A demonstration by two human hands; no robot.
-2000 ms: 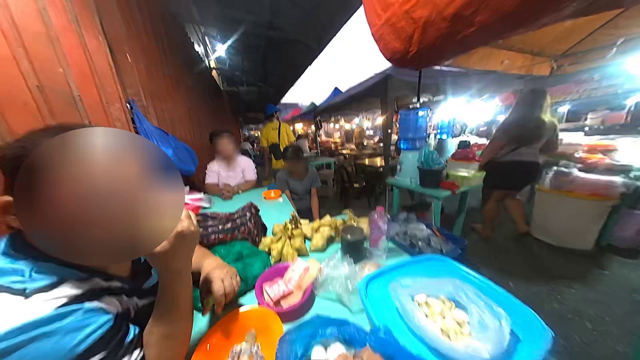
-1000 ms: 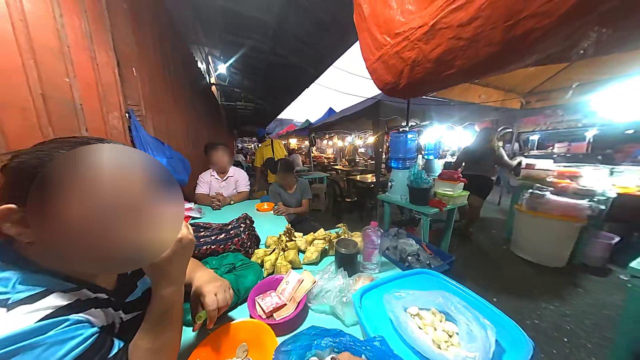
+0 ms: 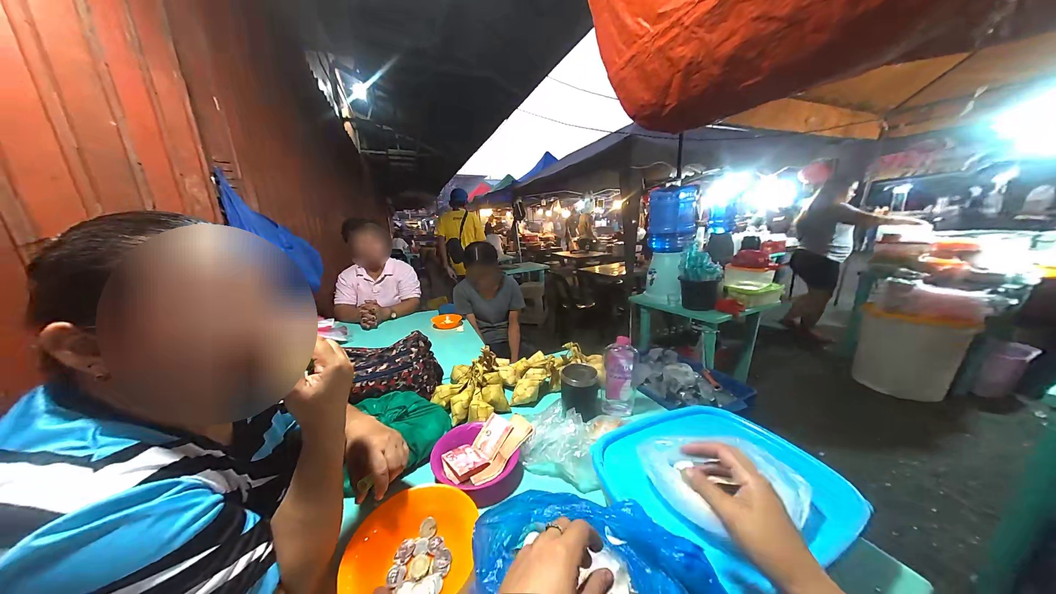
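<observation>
My left hand (image 3: pixel 557 557), with a ring on one finger, reaches into a blue plastic bag (image 3: pixel 660 549) that holds white pieces, its fingers curled over them; whether it grips one is hidden. Above a light-blue plastic tray (image 3: pixel 850 503) at the right is my right hand (image 3: pixel 730 487), with a small white piece between thumb and fingers. Under that hand lies a clear plastic bag (image 3: pixel 660 474) in the tray. An orange bowl (image 3: pixel 359 540) with coins stands left of the blue bag. Behind it, a purple bowl (image 3: pixel 487 492) holds banknotes.
Woven-leaf pouches (image 3: pixel 495 396), a dark jar (image 3: pixel 580 392) and a pink-capped bottle (image 3: pixel 619 375) stand farther back on the table. A person in a striped shirt (image 3: pixel 124 503) sits close at the left, one hand on a green bag (image 3: pixel 412 421). Two people sit at the far end.
My right hand has come into view over the light-blue tray, whose pale pieces showed uncovered before. My left hand now shows more fully at the blue bag. The view has shifted.
</observation>
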